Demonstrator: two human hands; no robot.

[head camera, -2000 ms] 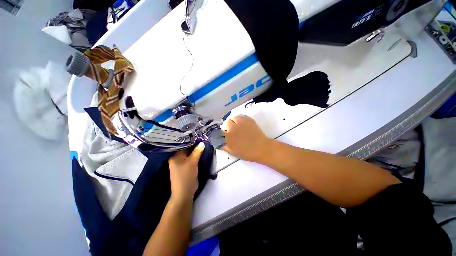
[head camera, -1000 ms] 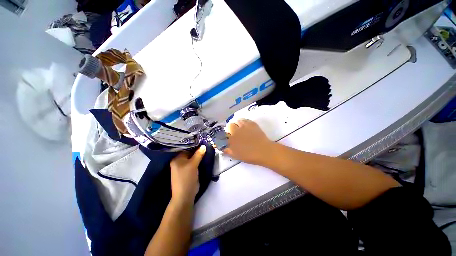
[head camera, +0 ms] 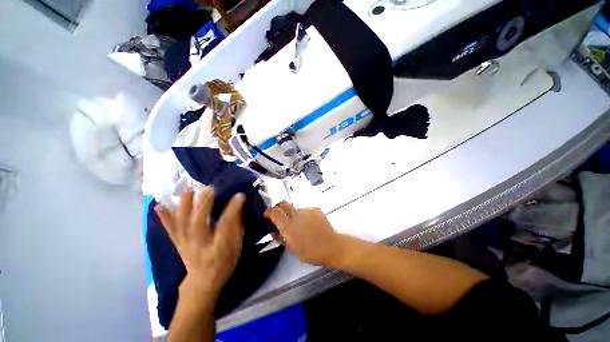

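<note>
Navy fabric (head camera: 231, 280) lies in front and left of the needle area, with pale garment cloth (head camera: 167, 175) beside it. My left hand (head camera: 204, 234) lies on the navy fabric with its fingers spread. My right hand (head camera: 304, 230) is closed at the fabric's right edge, its fingertips near the cloth. Small pointed silver blades, apparently thread snips (head camera: 269, 244), stick out below the right fingers; their handle is hidden. The presser foot area (head camera: 294, 170) of the white sewing machine (head camera: 287, 87) is behind both hands, apart from them.
A black cloth strip (head camera: 364, 60) hangs over the machine arm. A brown-gold cloth (head camera: 224, 120) is knotted by the grey knob (head camera: 199, 92). The ruler-marked table edge (head camera: 428, 230) curves in front. Grey garments (head camera: 548, 257) lie at right; a blue object (head camera: 267, 325) is below the table edge.
The navy fabric has come away from the needle area towards me. My left hand has moved left and spread its fingers. My right hand has moved down to the fabric edge, and pointed blades now show.
</note>
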